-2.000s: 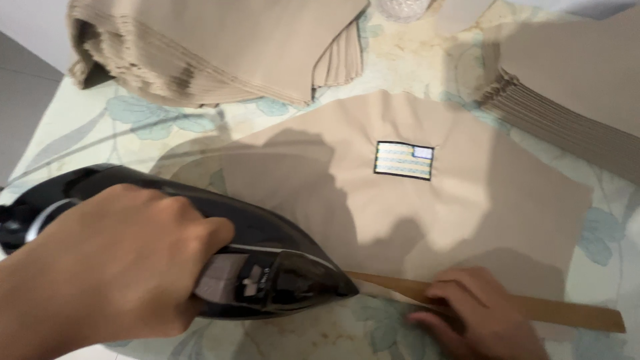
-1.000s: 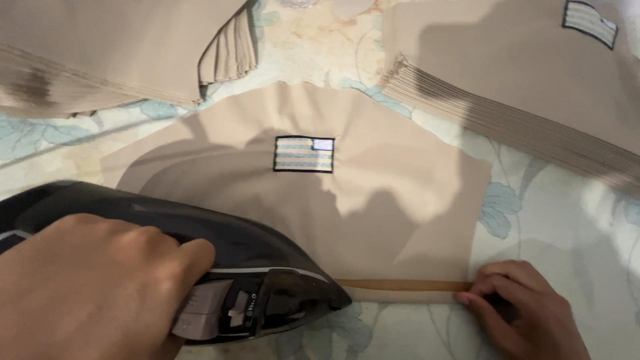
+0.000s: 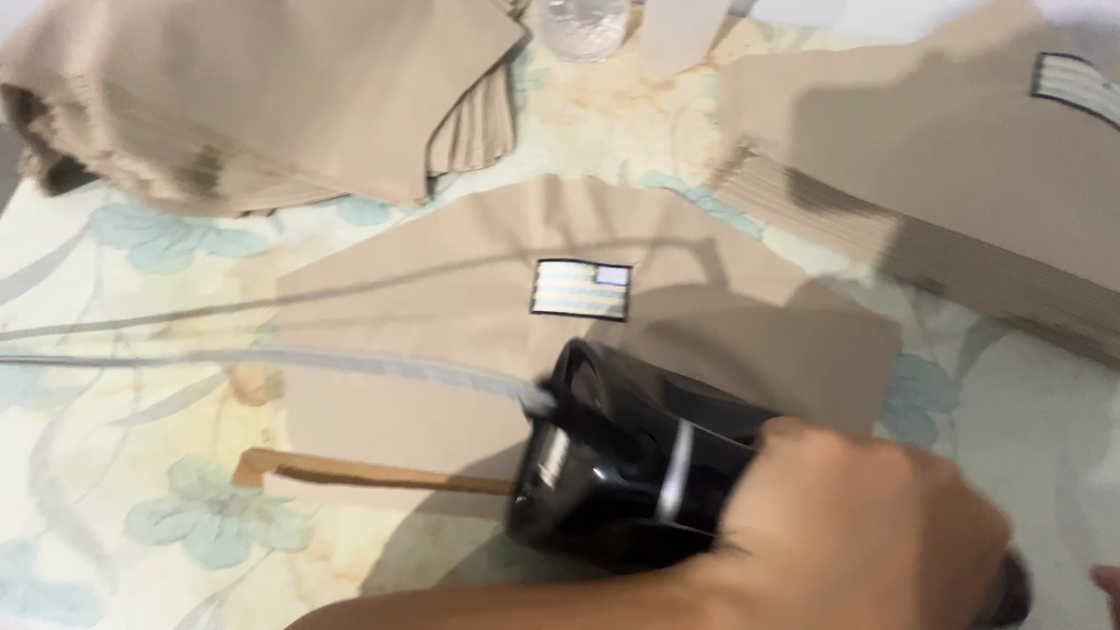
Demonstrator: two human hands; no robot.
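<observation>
My left hand (image 3: 866,525) is closed around the handle of a black clothes iron (image 3: 630,472); its forearm crosses the bottom of the view. The iron's heel and pale cord point left, and its tip is hidden behind the hand. Beneath it lies a flat tan fabric panel (image 3: 394,411) with a flag patch (image 3: 581,290). A brown flat strip (image 3: 376,475) runs along the panel's lower edge, with fabric folded against it; the iron covers its right part. Only a sliver of my right hand (image 3: 1108,588) shows at the right edge, so its grip is hidden.
A draped pile of tan fabric (image 3: 262,96) lies at the upper left, and a neat stack of tan panels (image 3: 919,175) at the upper right. A clear container (image 3: 584,26) stands at the top. The cord (image 3: 350,360) crosses leftward over the floral cloth (image 3: 140,420).
The iron, in my left hand, has moved right along the panel's lower edge, uncovering the strip's left end. My right hand, earlier at the strip's right end, is now almost out of view.
</observation>
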